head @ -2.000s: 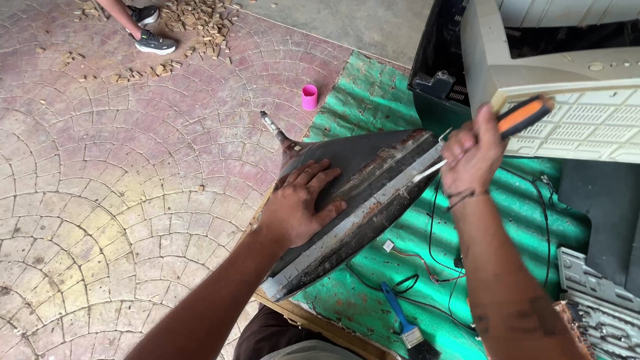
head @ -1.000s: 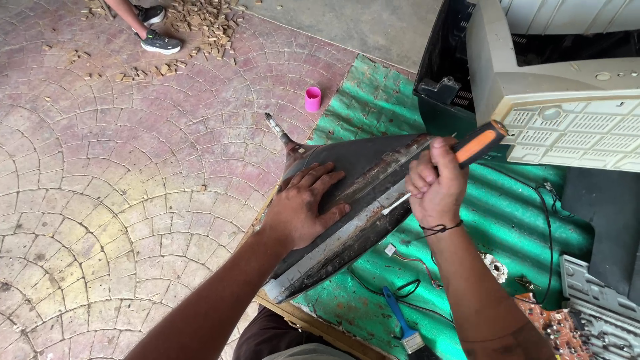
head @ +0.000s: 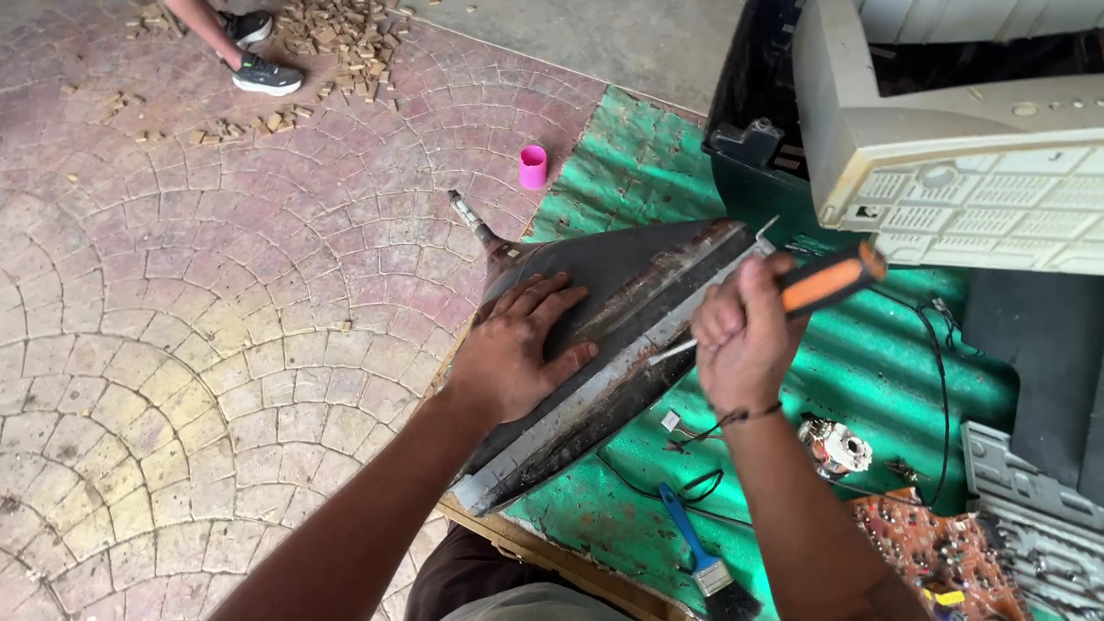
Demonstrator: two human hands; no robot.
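A dark cathode-ray tube (head: pixel 638 267) from a monitor or television lies on edge across green corrugated sheeting, its narrow neck pointing up and left. My left hand (head: pixel 522 349) rests spread on its dark funnel, holding no tool. In my right hand (head: pixel 746 332) is a screwdriver (head: pixel 828 283) with an orange and black handle; its metal shaft slants down-left and the tip meets the grey metal band (head: pixel 595 379) around the tube's rim. A bent metal tab sticks up at the band's upper end, just beyond the right hand.
Green corrugated sheeting (head: pixel 638 164) bears a blue-handled brush (head: pixel 694 539), cables, a copper-wound coil part (head: pixel 835 447) and a circuit board (head: pixel 936 552). Plastic casings (head: pixel 966 112) stand upper right. A pink cup (head: pixel 533 167) is beyond the tube. A person's shoes (head: pixel 267 76) are by scattered wooden pieces (head: pixel 354 43).
The screwdriver, in my right hand, has swung to different angles along the metal band, its tip now farther down the band than two seconds ago. My left hand stays on the tube.
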